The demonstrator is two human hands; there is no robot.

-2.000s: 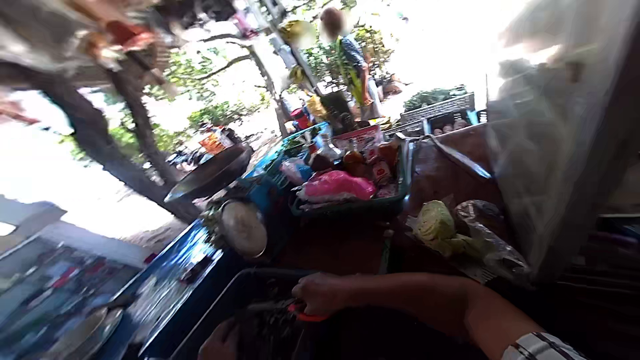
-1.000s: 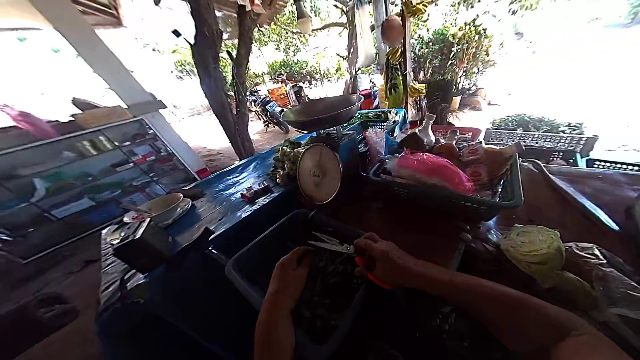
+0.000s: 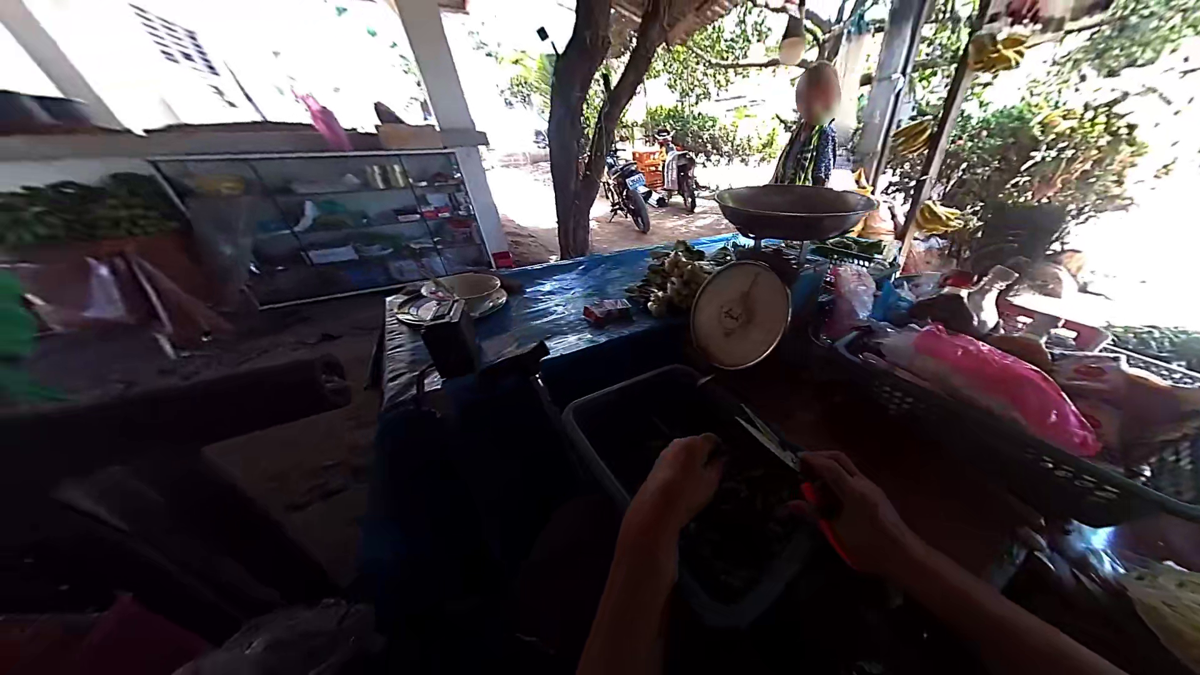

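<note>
Red-handled scissors (image 3: pixel 771 442) are gripped in my right hand (image 3: pixel 858 511), their blades slightly apart and pointing up and left. My left hand (image 3: pixel 682 478) is closed around a small dark item near the blades; its kind is too dark to tell. Both hands are over a dark plastic basin (image 3: pixel 600 459), which holds many small dark pieces that I cannot identify. Just beyond the basin stands a weighing scale with a round dial (image 3: pixel 741 315) and a metal pan (image 3: pixel 797 210) on top.
At right, a green plastic basket (image 3: pixel 994 450) holds a pink plastic bag (image 3: pixel 1003 384) and bottles. Leafy vegetables (image 3: pixel 675 279), a small box (image 3: pixel 607 312) and a bowl (image 3: pixel 462 292) on plates lie on the blue-covered table (image 3: pixel 553 295). A person (image 3: pixel 806 150) stands beyond.
The view has swung to the left. My left hand, level with the scissor blades now, was lower and blurred two seconds ago. The scissors remain in my right hand.
</note>
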